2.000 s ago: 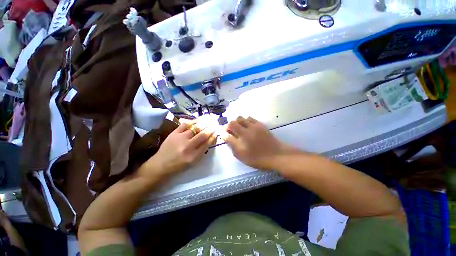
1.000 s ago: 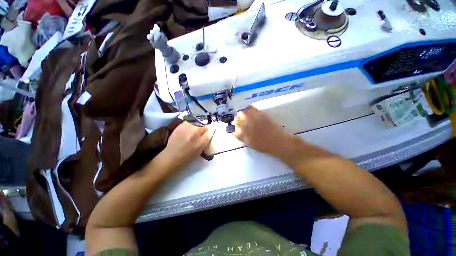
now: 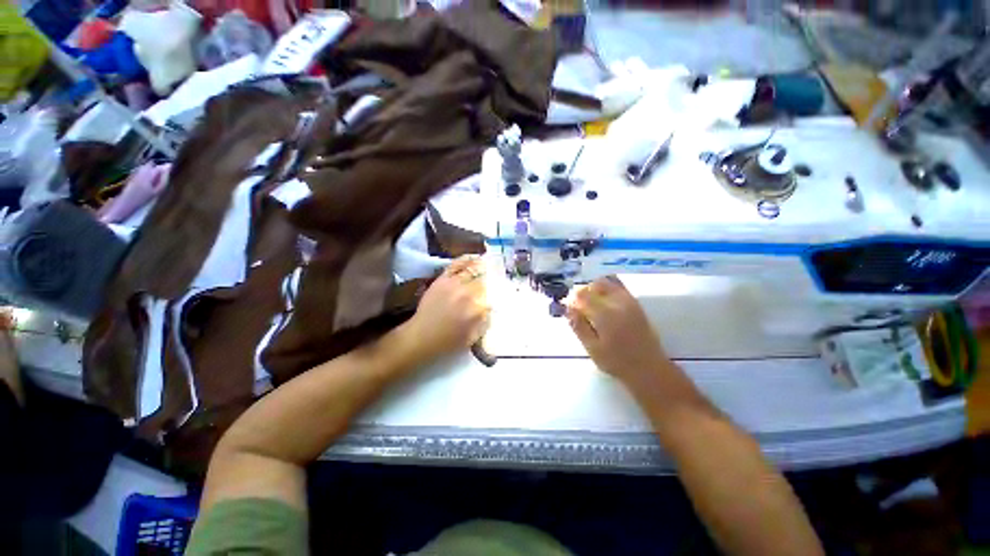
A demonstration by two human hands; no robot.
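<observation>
The brown garment panel lies heaped left of the white lockstitch sewing machine, with white pieces between its folds. My left hand lies on cloth just left of the needle area, fingers bent; the glare there hides what the fingertips press. A small brown strip end shows below that hand. My right hand is right of the presser foot, fingers curled; I cannot tell if it holds cloth. White pocketing shows left of the machine head.
The control panel is at the head's right end. A pale card and yellow-green scissor loops lie below it. A ruler-like tape runs along the table's front edge. A blue basket is at the lower left.
The view has turned, so the machine sits lower and further right. My hands, close together at the needle two seconds ago, are now further apart.
</observation>
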